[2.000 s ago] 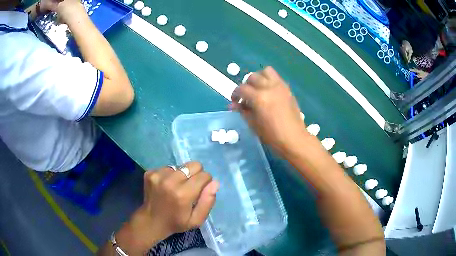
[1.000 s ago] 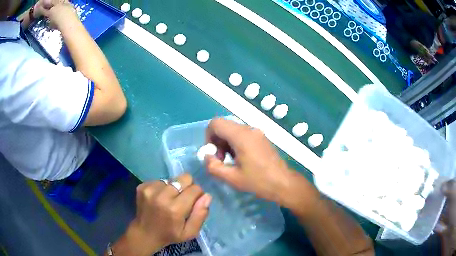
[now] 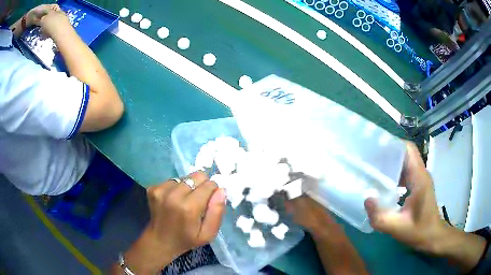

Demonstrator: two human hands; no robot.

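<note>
My left hand (image 3: 183,209), with rings and a bracelet, grips the left rim of the clear parts tub (image 3: 186,134). A second frosted tub (image 3: 323,129) is tipped over it, and white plastic parts (image 3: 264,215) lie heaped and tumble in the clear tub. My right hand (image 3: 304,209) is at the clear tub's right side, mostly hidden behind the parts and the tipped tub; its fingers cannot be seen. Another person's hand (image 3: 409,209) holds the second tub at its right end.
White parts (image 3: 209,59) stand in a row on the green conveyor (image 3: 258,43), beside a white guide strip (image 3: 167,59). At left a seated person (image 3: 43,107) works at a blue tray (image 3: 102,27). White machine housing (image 3: 452,172) and metal posts (image 3: 457,64) are at right.
The full second tub has moved left and been tipped over my tub, which now holds many more parts. My right hand has moved down and right. The belt's row has shifted.
</note>
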